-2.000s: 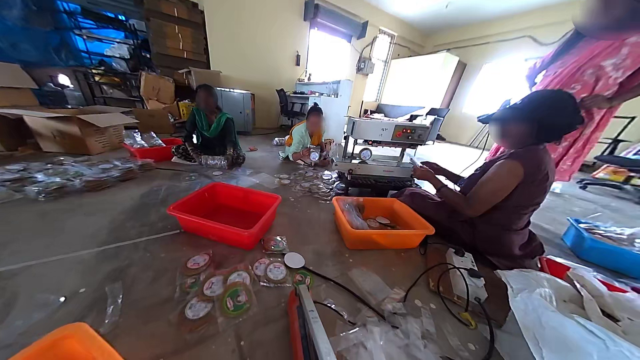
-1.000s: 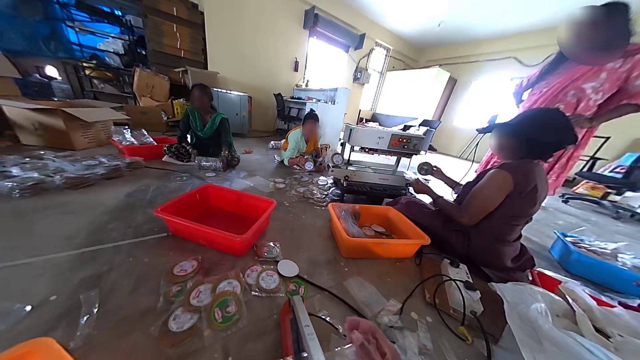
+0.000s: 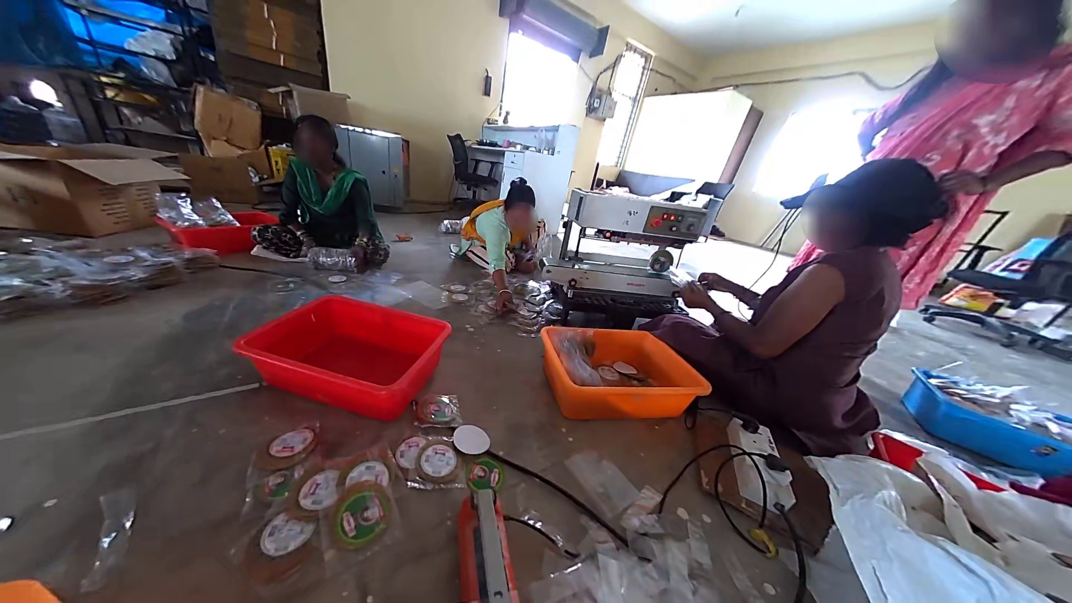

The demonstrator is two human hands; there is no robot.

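Note:
Neither of my hands shows in the head view. At the bottom middle lies a red-and-grey hand impulse sealer point(image 3: 486, 544), its far end beside a white disc point(image 3: 471, 440) and a green-labelled disc point(image 3: 484, 474). Left of it, several round discs in clear plastic bags point(image 3: 362, 512) lie on the floor, some with green labels, others with white ones. Loose clear plastic bags point(image 3: 615, 569) are spread to the right of the sealer, with a black cable running among them.
A red tub point(image 3: 343, 356) and an orange tub point(image 3: 624, 373) stand ahead. A person sits at a band sealing machine point(image 3: 628, 243) on the right; two others sit farther back and one stands at right. A white power strip point(image 3: 758, 461) with cables lies at right.
A hand seen at the bottom one second ago, right of the hand sealer, is out of view now. The person at the far middle now reaches down to the bagged discs on the floor.

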